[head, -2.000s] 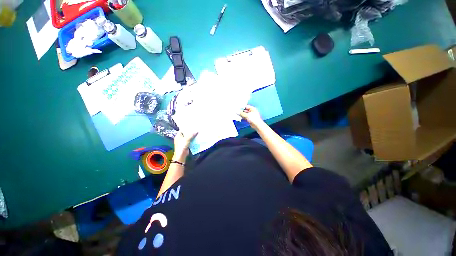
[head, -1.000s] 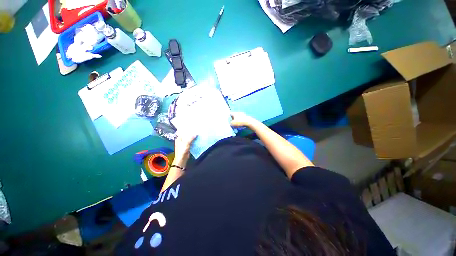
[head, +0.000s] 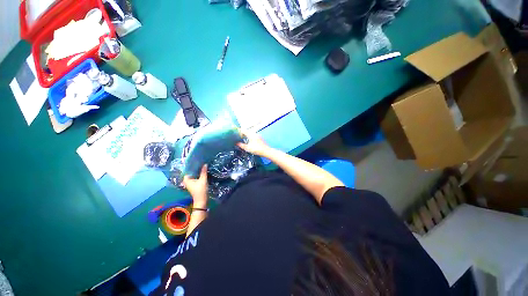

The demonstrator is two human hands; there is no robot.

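Note:
My left hand (head: 197, 180) and my right hand (head: 250, 142) hold a stack of sheets (head: 213, 145) by its near-left and right edges. The sheets are tilted up, look blue-green and are slightly blurred. Crinkly plastic-wrapped parts (head: 230, 165) lie under and in front of the sheets, between my hands. Another wrapped bundle (head: 157, 154) lies left of the sheets. A left clipboard (head: 132, 193) carries white pages, one with green-blue dots. A right clipboard (head: 289, 134) holds white sheets.
A black segmented item (head: 186, 103), a pen (head: 223, 53), bottles (head: 149, 85), a blue bin (head: 57, 95) and a red tray (head: 43, 72) are beyond. Tape rolls (head: 176, 219) lie near the edge. Black bagged goods (head: 336, 20) are far right. An open carton (head: 425, 124) stands beside the bench.
The sheets have gone from lying flat and white to tilted up, exposing wrapped parts beneath. My right hand has moved up to their far right edge. The camera view has shifted.

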